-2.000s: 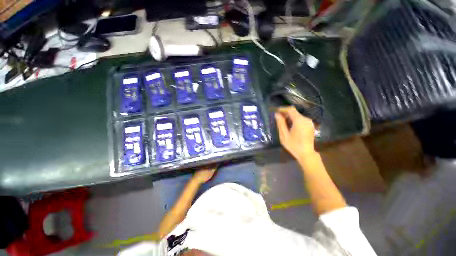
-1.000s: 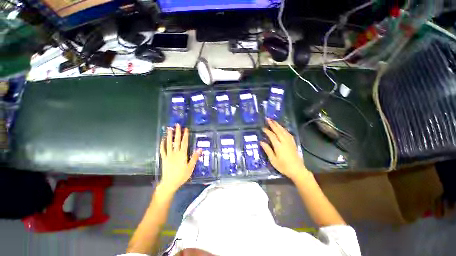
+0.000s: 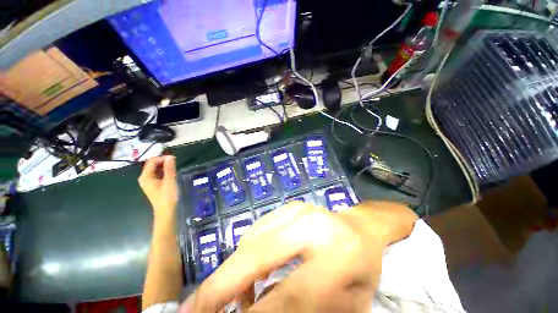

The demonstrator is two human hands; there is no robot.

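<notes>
A clear blister tray (image 3: 189, 257) lies on the dark green mat with blue handheld units (image 3: 257, 176) in two rows of pockets. My left hand (image 3: 160, 180) is just beyond the tray's upper left corner, fingers curled; I cannot tell if it holds anything small. My right hand (image 3: 306, 247) is large and blurred, raised close to the camera, and hides much of the tray's near row. Its fingertips are unclear. A white barcode scanner (image 3: 243, 140) lies at the tray's far edge.
A lit monitor (image 3: 214, 36) stands behind the bench. A smartphone (image 3: 179, 113) and black mouse (image 3: 156, 133) lie below it. Black cables (image 3: 391, 176) lie right of the tray. Stacked trays (image 3: 502, 110) stand at far right, near a red-labelled bottle (image 3: 404, 56).
Both hands have left the units they rested on. My left hand has moved to the tray's far left corner and curled; my right hand has risen towards the camera. The view has tilted up.
</notes>
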